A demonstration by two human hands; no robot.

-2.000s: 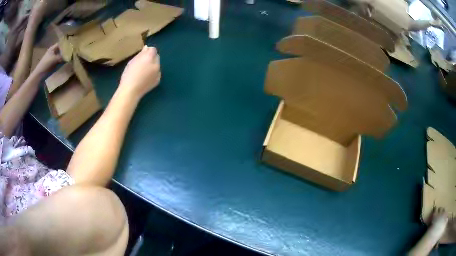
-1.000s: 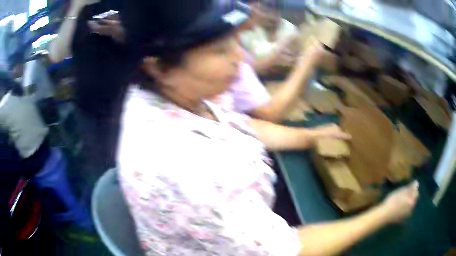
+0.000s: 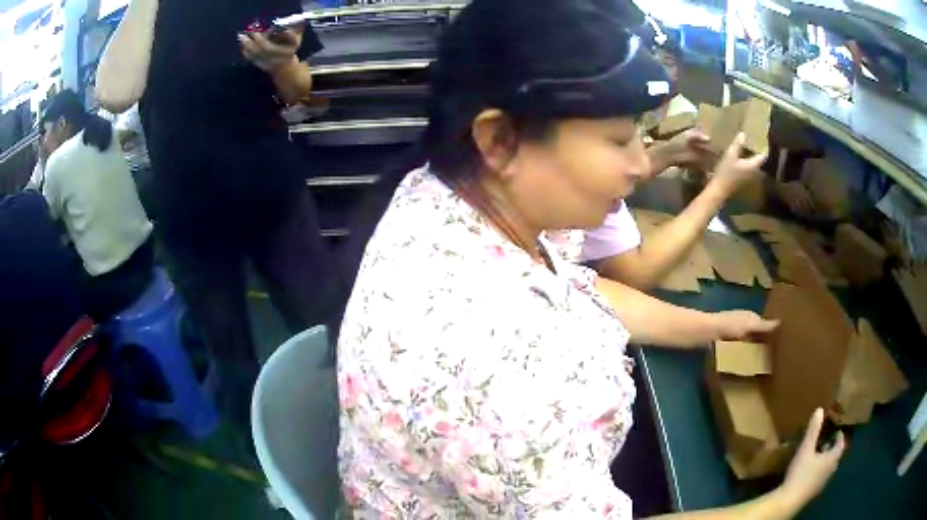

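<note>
Neither my left hand nor my right hand is in view. Nearest in front of me, a seated person in a floral shirt [image 3: 478, 355] holds a partly folded brown mailer box [image 3: 808, 355] on the dark green workbench [image 3: 676, 396]. The box's lid panel stands up on its right side, and a side flap is raised at its far end. One of that person's hands is by the far end, the other at the near end. A flat brown box blank [image 3: 869, 376] lies just right of the box.
Another person's hands hold up a folded cardboard piece [image 3: 737, 127] farther along the bench, with more blanks around. A grey chair [image 3: 290, 427], a standing person in black [image 3: 219, 152], a blue stool [image 3: 163, 355] and a metal rack [image 3: 366, 127] are on the left. A shelf [image 3: 844, 112] runs above the bench.
The view has swung left from the bench and the open box to the seated neighbour. Since the last earlier frame, the neighbour's nearer hand has come in to the box's near end.
</note>
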